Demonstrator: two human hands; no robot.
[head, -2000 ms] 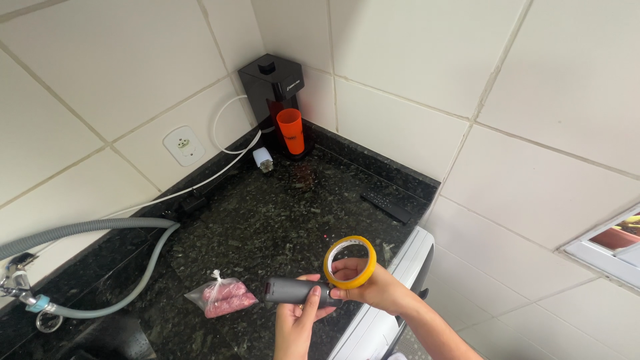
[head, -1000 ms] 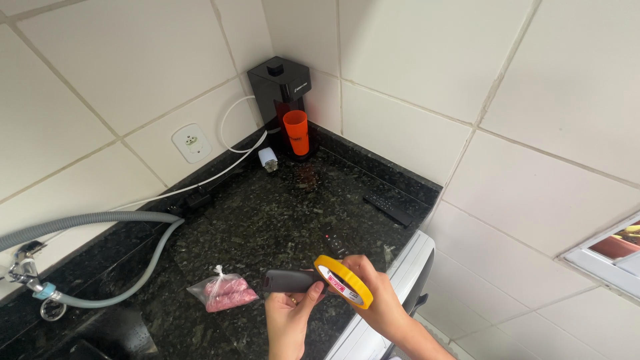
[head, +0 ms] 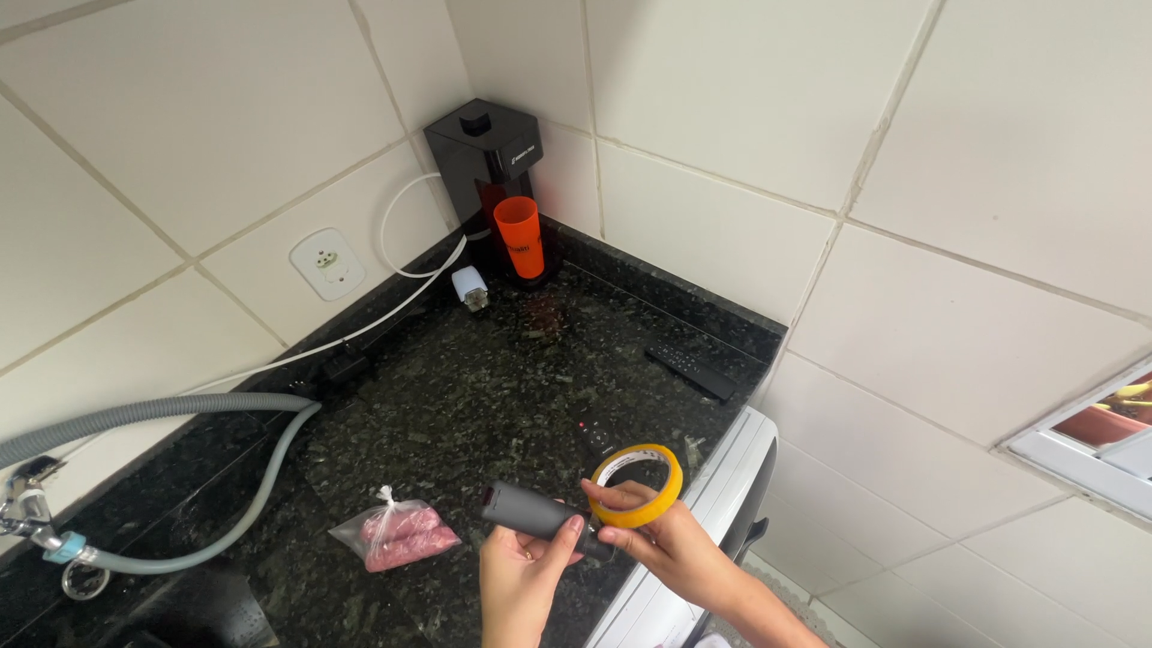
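My left hand (head: 531, 571) grips a dark grey, rounded device (head: 531, 511), its kind unclear, over the counter's front edge. In my right hand (head: 661, 544) is a roll of yellow adhesive tape (head: 670, 490), its ring around one or more fingers; the thumb and fingertips meet the device's right end. Left of the hands lies a knotted clear plastic bag with pink meat (head: 400, 537). Behind the hands, a black remote control (head: 598, 436) lies on the counter, and a second black remote control (head: 691, 371) is near the right edge.
A black water dispenser (head: 490, 153) stands in the corner with an orange cup (head: 519, 238). Beside it is a white plug-like item (head: 470, 288). Grey hoses (head: 270, 477) run to a metal tap (head: 31, 504) at left. A white appliance (head: 693, 531) adjoins the black granite counter (head: 432, 414).
The tape roll has turned in my right hand, from a slanted, narrow view to a more open ring. The grey device has tilted, its right end now lower. My left hand keeps its grip.
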